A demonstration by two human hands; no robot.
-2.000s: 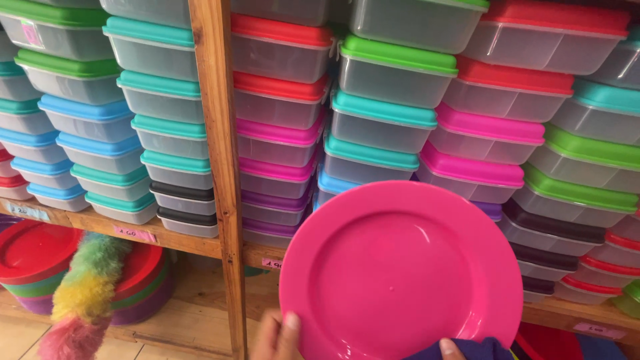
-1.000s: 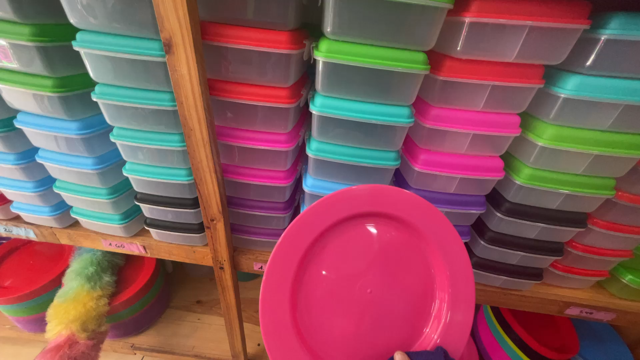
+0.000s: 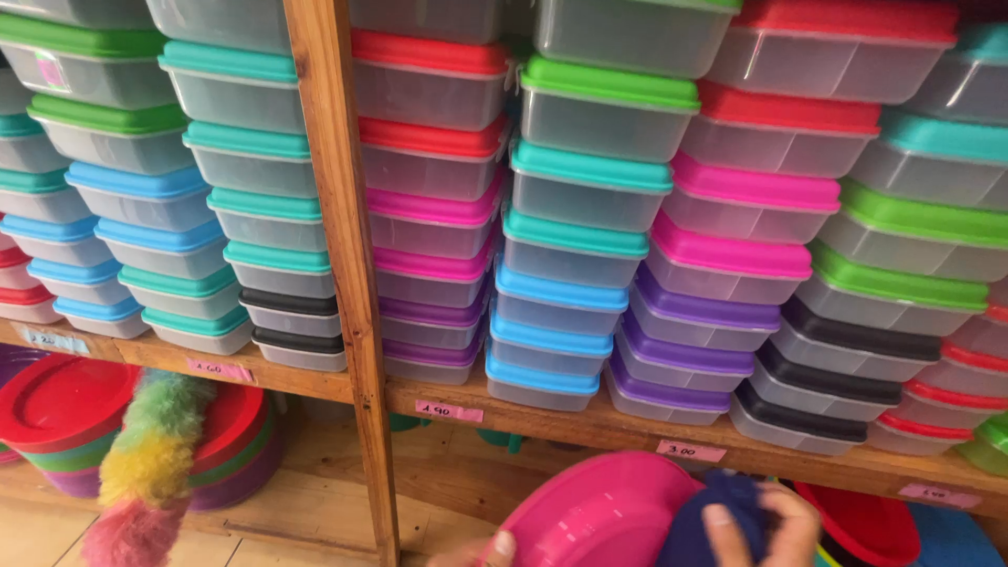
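A pink plastic plate (image 3: 598, 512), seen tilted, is at the bottom centre of the view. My left hand (image 3: 480, 551) grips its lower left rim, with only the fingertips showing. At the plate's right side my right hand (image 3: 764, 524) is closed on a dark blue cloth (image 3: 713, 520), which lies against the plate. The lower parts of both hands are cut off by the frame's bottom edge.
Stacked clear plastic containers with coloured lids (image 3: 575, 236) fill the wooden shelf (image 3: 551, 421). A wooden post (image 3: 346, 236) divides it. Below stand red-lidded round tubs (image 3: 67, 402), a rainbow-coloured fluffy duster (image 3: 153, 457) and, at right, more coloured plasticware (image 3: 866, 520).
The plate, shown face-on before, is lower in view and tilted to its side. More of my right hand and the blue cloth shows at the plate's right.
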